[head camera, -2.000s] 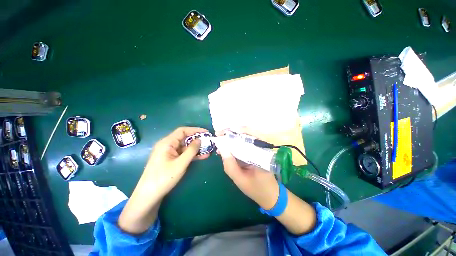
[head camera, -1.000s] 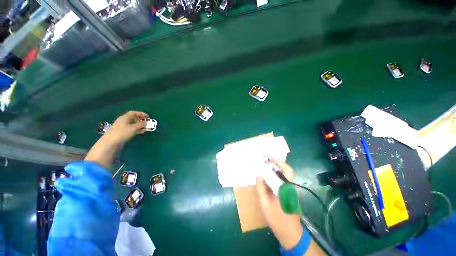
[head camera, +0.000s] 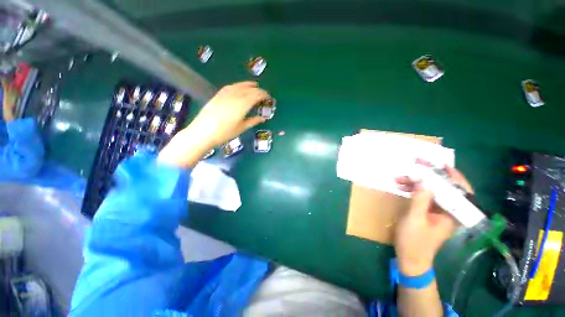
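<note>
My left hand (head camera: 229, 114) reaches to the bench near the tray, its thumb and fingers closed around the edges of a watch case (head camera: 267, 109). Two cases (head camera: 263, 140) (head camera: 232, 147) lie just below it, and another is partly hidden by my wrist. My right hand (head camera: 430, 217) holds the white dispensing syringe (head camera: 453, 201) like a pen over the white paper (head camera: 378, 162). The syringe's green cap (head camera: 494, 231) points down to the right. Its needle tip is too blurred to make out.
A black gridded tray (head camera: 99, 167) is at left beside a metal rail (head camera: 142, 49). Cardboard (head camera: 368, 213) lies under the paper. White scrap paper (head camera: 214, 186) lies below my left hand. The black dispenser (head camera: 533, 210) is at right. More cases lie farther back. Another person's blue sleeve (head camera: 25, 145) shows far left.
The view has swung left. My left hand has moved from the row of cases farther back to a case in the group near the tray. My right hand still holds the syringe over the paper.
</note>
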